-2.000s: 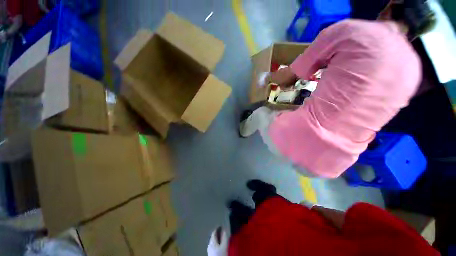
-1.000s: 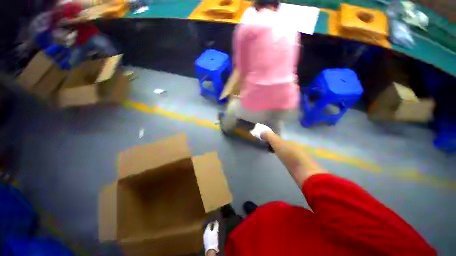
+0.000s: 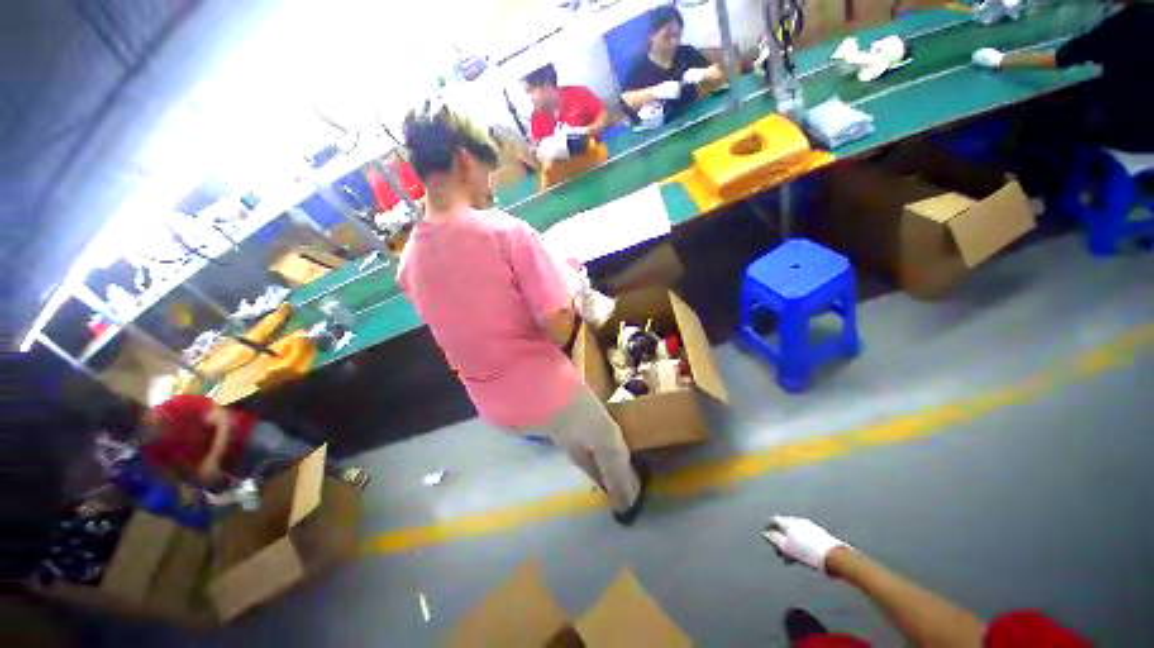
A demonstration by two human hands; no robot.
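My right hand (image 3: 805,544), in a white glove, is over the grey floor at the lower right. Its fingers point left and look loosely apart, with nothing visible in them. My left hand is not in view. An open brown carton (image 3: 544,614) is cut off by the bottom edge, left of my right hand. Only its raised flaps show clearly; its inside is hidden.
A person in pink (image 3: 487,310) stands ahead beside an open carton (image 3: 664,422) holding mixed parts. A blue stool (image 3: 797,298) and another open carton (image 3: 968,228) stand right. An orange block (image 3: 749,158) lies on the green bench. Another person (image 3: 203,437) bends at far left.
The view has swung up towards the bench. The empty carton has dropped to the bottom edge. My right hand is now lower right, and my left hand has left the picture. The person in pink stands upright.
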